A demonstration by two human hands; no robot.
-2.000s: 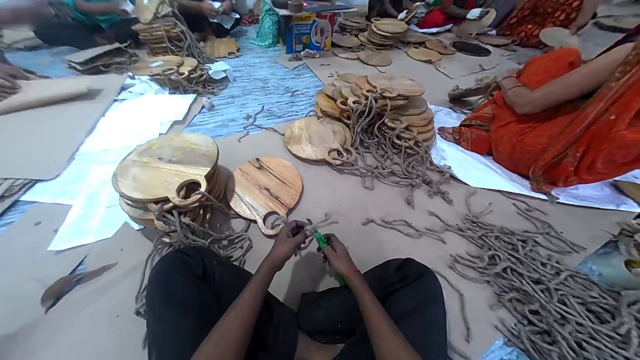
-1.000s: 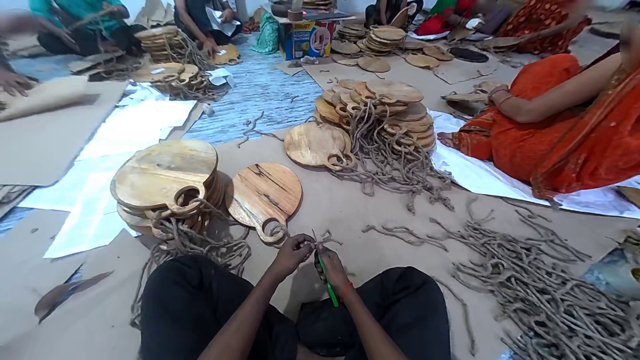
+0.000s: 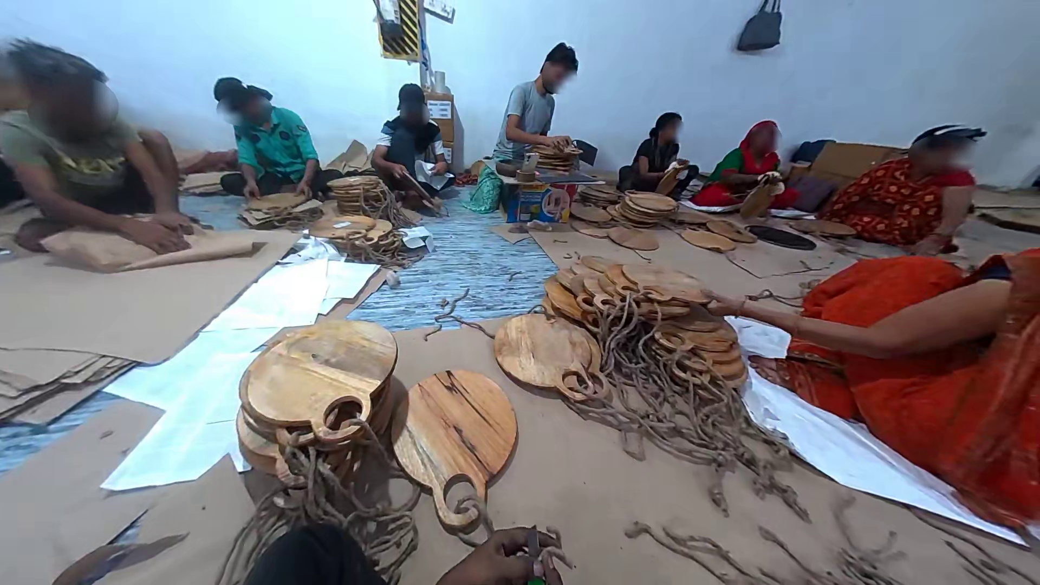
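My left hand (image 3: 497, 557) is at the bottom edge, its fingers closed on a brown rope (image 3: 486, 520) that runs from the handle hole of a round wooden board (image 3: 457, 422) lying flat. A narrow metal blade with a green handle (image 3: 534, 546) stands upright against my left fingers. My right hand is almost wholly below the frame; at most a fingertip shows beside the green handle. Left of the single board is a stack of round wooden boards (image 3: 321, 374) with ropes through their handles. Another roped stack (image 3: 626, 284) lies to the right, with a single board (image 3: 544, 349) at its near side.
A person in orange (image 3: 918, 349) sits at right, one hand at the far stack. Several people sit along the wall behind, around more board stacks (image 3: 646, 207). White sheets (image 3: 268, 305) and brown cardboard cover the floor. Loose rope pieces (image 3: 699, 552) lie at lower right.
The view has tilted up a lot, so my hands now sit at the bottom edge. The person in orange has reached a hand to the roped stack.
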